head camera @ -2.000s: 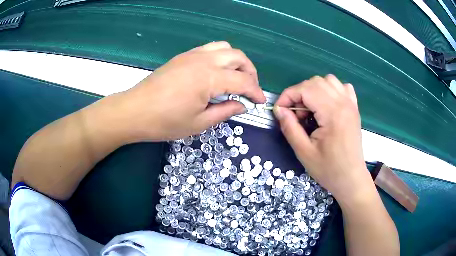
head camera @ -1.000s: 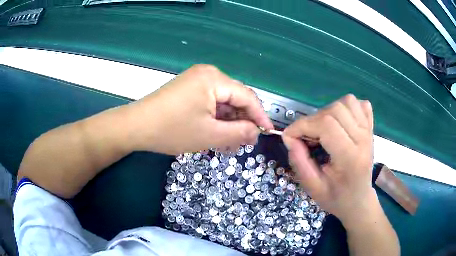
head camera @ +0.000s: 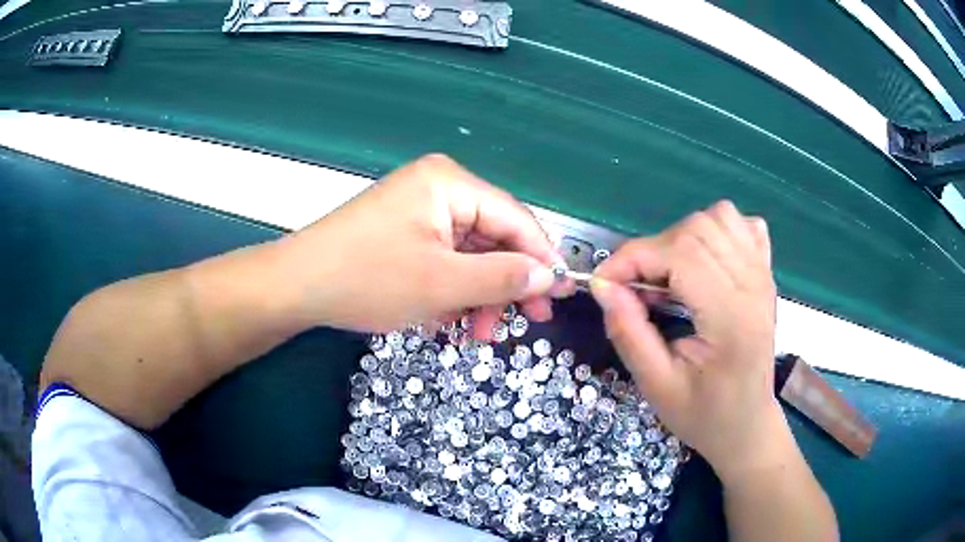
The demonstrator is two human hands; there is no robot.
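Observation:
My left hand (head camera: 434, 254) pinches a small clear disc (head camera: 560, 272) between thumb and index finger. My right hand (head camera: 688, 318) holds a thin pale stick (head camera: 635, 285) in its fingertips, and the stick's tip meets the disc. A grey strip housing (head camera: 577, 246) lies just beyond both hands on the white rail, largely hidden by them. Many loose clear discs (head camera: 508, 434) fill the black tray (head camera: 593, 333) below my hands.
A long grey strip with a row of pale discs (head camera: 370, 15) and a smaller grey strip (head camera: 76, 48) lie on the green conveyor belt (head camera: 317, 95). A reddish-brown block (head camera: 827, 408) lies right of the tray. A dark fixture (head camera: 931, 143) stands at the far right.
Both hands have drawn back from the strip housing toward the tray, with the stick kept in the right fingertips. The strips on the belt have moved right and further into view.

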